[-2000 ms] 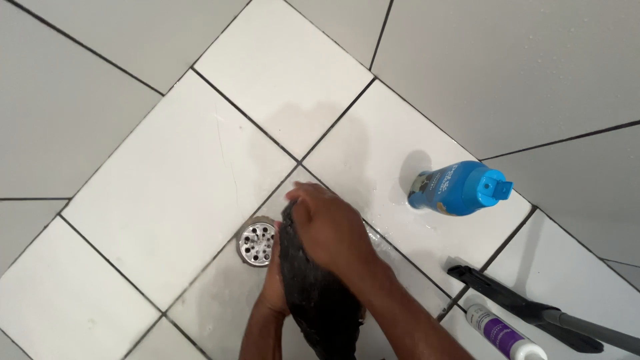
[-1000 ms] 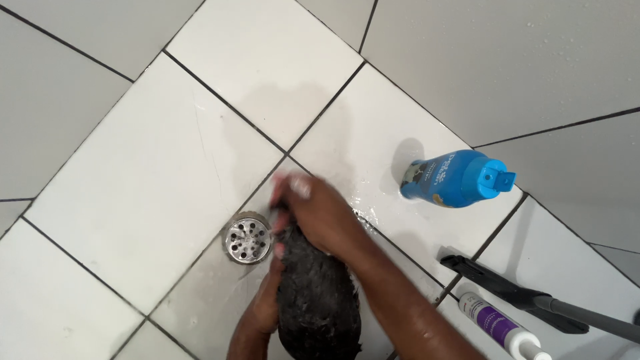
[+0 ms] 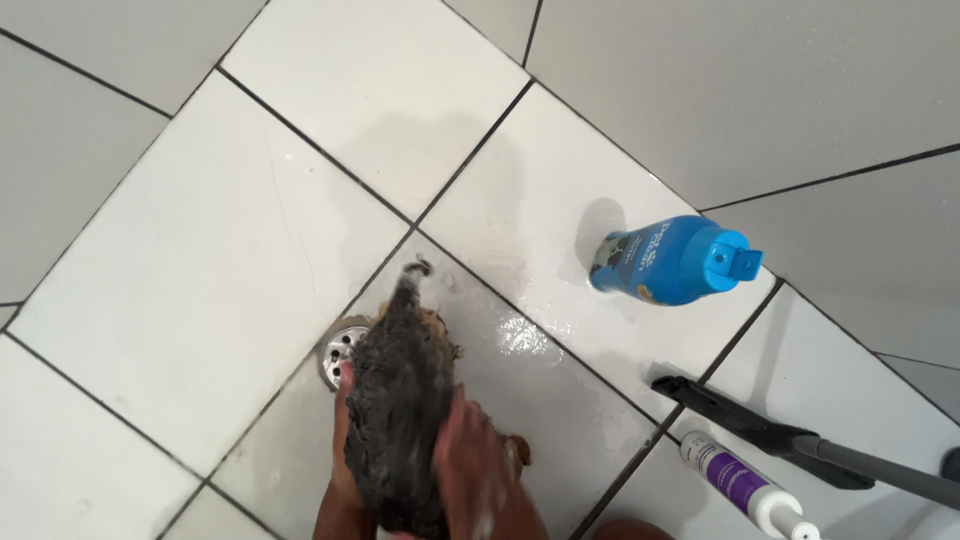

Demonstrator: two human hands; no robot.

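A small animal with wet dark fur and tan legs, probably a dog, stands on the tile floor, its thin tail pointing up the view and its head end hidden at the lower edge. My left hand lies against its left flank, fingers partly hidden by the fur. My right hand, blurred, touches its right flank with the fingers together. A round metal floor drain shows partly beside its hindquarters. To the right stands a blue shampoo bottle with its flip cap raised.
A black squeegee with a grey pole rests at the lower right. Beside it is a white bottle with a purple label. Grey tiled walls border the white floor, which has wet patches. A bit of skin, perhaps a knee, shows at the bottom edge.
My right hand has moved from the animal's tail end down to its right flank, leaving the tail in sight. My left hand stays along the left flank.
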